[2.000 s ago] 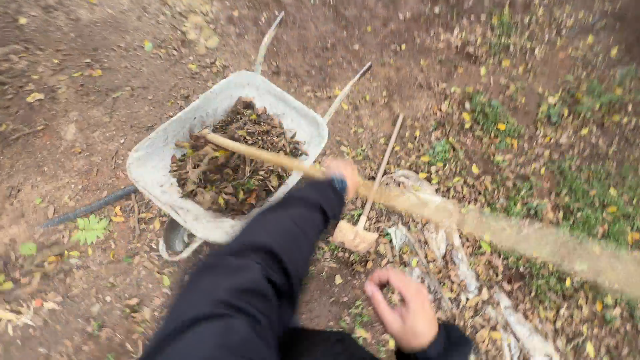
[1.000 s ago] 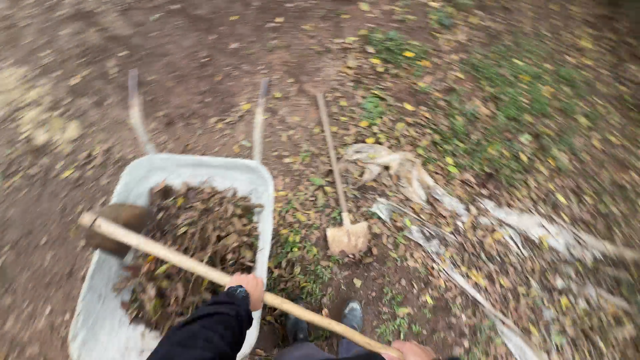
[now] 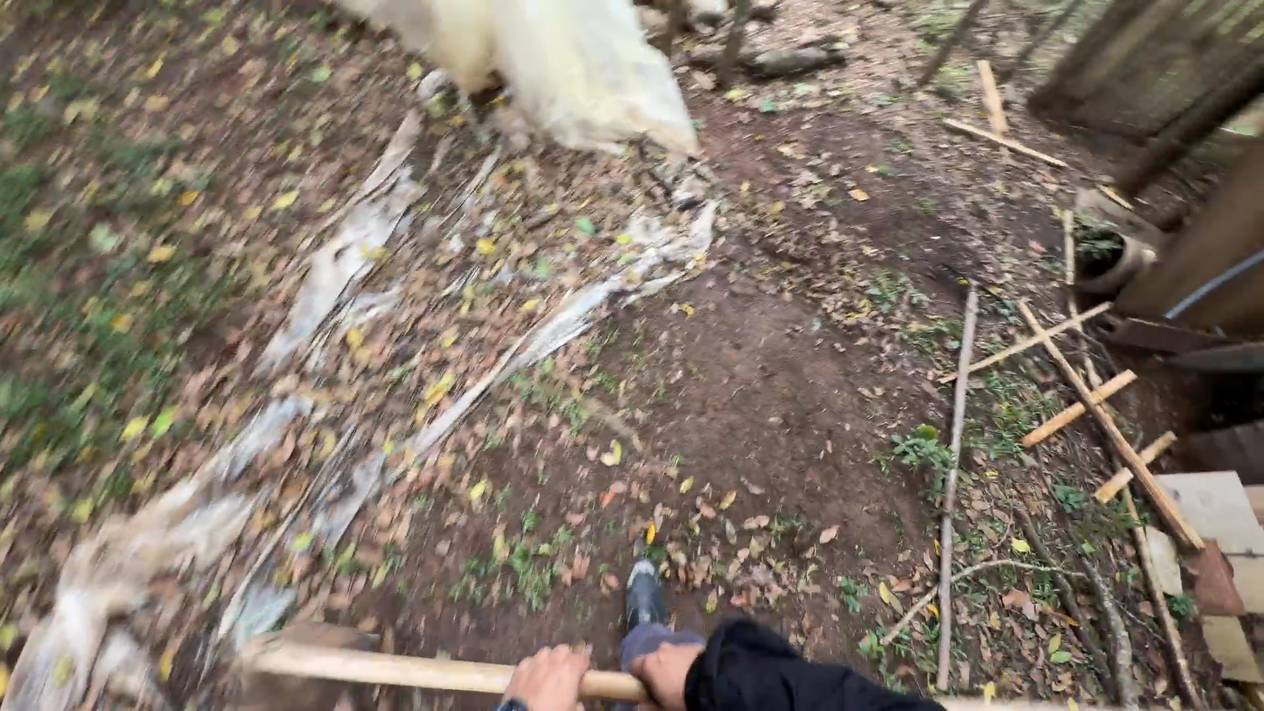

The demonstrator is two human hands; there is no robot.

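Near the bottom edge, both hands grip the pale wooden handle [image 3: 415,670] of a long tool that looks like a hoe. My left hand [image 3: 548,677], with a dark band at the wrist, closes around it just left of the middle. Beside it, close to the left hand, my right hand [image 3: 666,673] in a black sleeve is closed on the same handle. The tool's blurred brown head [image 3: 321,637] is at the handle's left end, low over the leafy ground.
Torn plastic sheeting [image 3: 563,321] lies across fallen leaves at left, and a larger pale sheet [image 3: 592,69] is at the top. A boot [image 3: 645,595] stands on bare soil. At right are a long stick [image 3: 958,474], crossed wood strips [image 3: 1086,405], a clay-coloured pipe [image 3: 1121,257] and boards [image 3: 1210,509].
The view has turned far from the wheelbarrow of leaves, which is out of sight. My right hand was empty at first, then came onto the handle; both hands are now closer together on it.
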